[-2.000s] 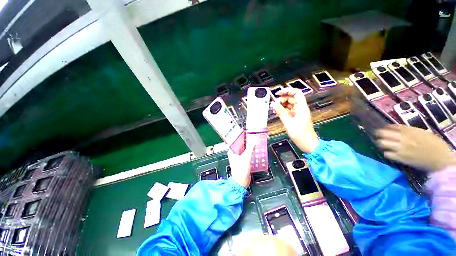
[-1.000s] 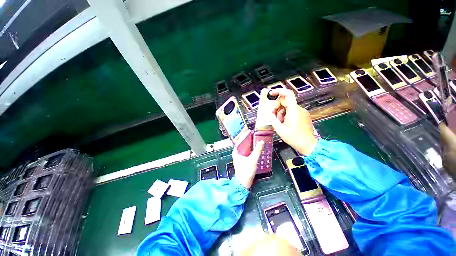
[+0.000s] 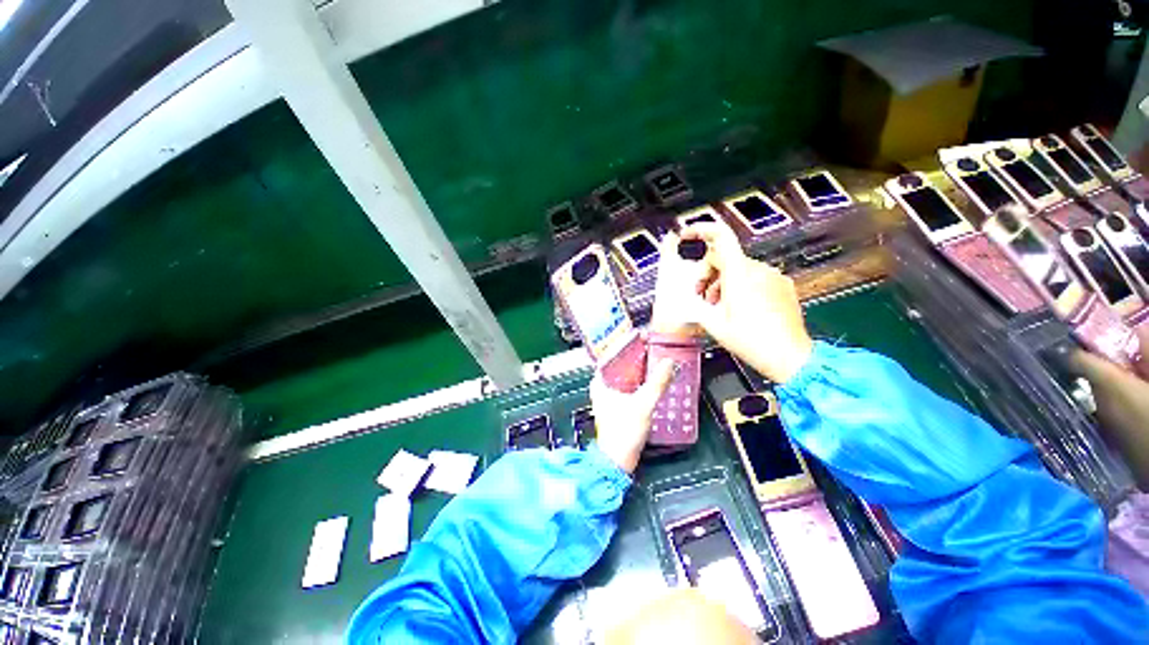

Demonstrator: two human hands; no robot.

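Note:
My left hand point(image 3: 626, 410) holds two open pink flip phones side by side. The left flip phone point(image 3: 595, 302) has a lit white-blue display and a dark round disc on top. The right flip phone point(image 3: 677, 384) shows its keypad; my right hand point(image 3: 743, 296) covers much of its display, with thumb and fingers pinched together at its upper half. Whether a tiny piece is between these fingertips cannot be told. Another open flip phone point(image 3: 769, 454) lies below my right sleeve, over the clear blister tray point(image 3: 693, 494). A dark-faced phone body point(image 3: 714, 561) lies in a pocket.
Several small white rectangles point(image 3: 392, 524) lie on the green mat point(image 3: 271, 504). Stacked clear trays point(image 3: 120, 504) stand at left. Rows of phones point(image 3: 932, 208) are at back right, where another person's hand point(image 3: 1115, 391) is. A white post point(image 3: 378, 189) rises behind.
My right hand has moved from beside the right phone's top onto its display half. The held phones have shifted slightly right and down. The other person's hand has moved at right, with a phone by it.

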